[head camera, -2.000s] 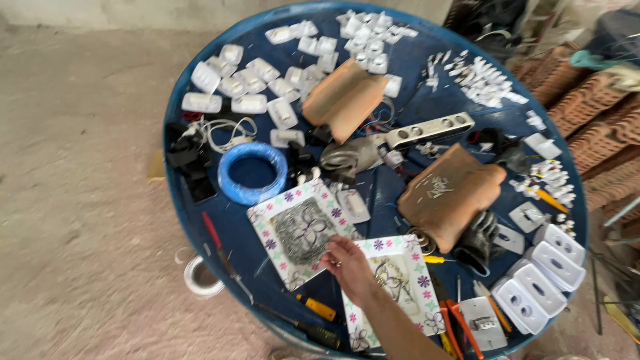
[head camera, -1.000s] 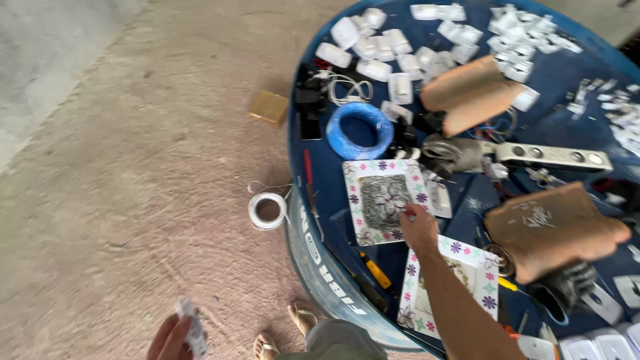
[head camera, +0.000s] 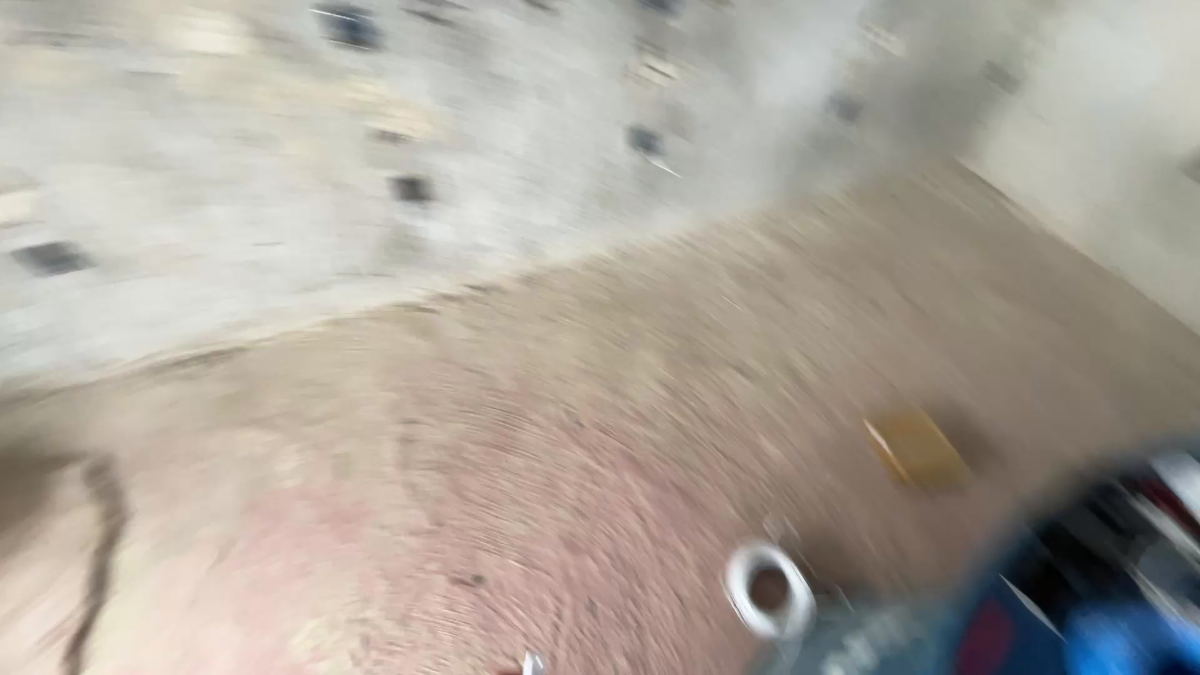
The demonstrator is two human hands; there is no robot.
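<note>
The view is badly blurred. At the bottom edge shows only a sliver of my left hand (head camera: 509, 671), with the tip of a small white object (head camera: 532, 665) against it. The rest of that hand is below the frame. My right hand is out of view. In the lower right corner is part of the round blue table (head camera: 975, 572), bearing a blue coil (head camera: 1134, 642) and blurred dark and white items.
A white roll (head camera: 769, 591) lies on the dusty floor beside the table. Beyond it sits a yellowish-brown block or box (head camera: 917, 450). A grey wall (head camera: 525, 187) with several dark openings rises behind, meeting a paler wall (head camera: 1125, 150) at right.
The view has swung far left, so most of the table has left it. My right hand, earlier at a flower-patterned frame, has gone out of view. My left hand has sunk almost below the bottom edge.
</note>
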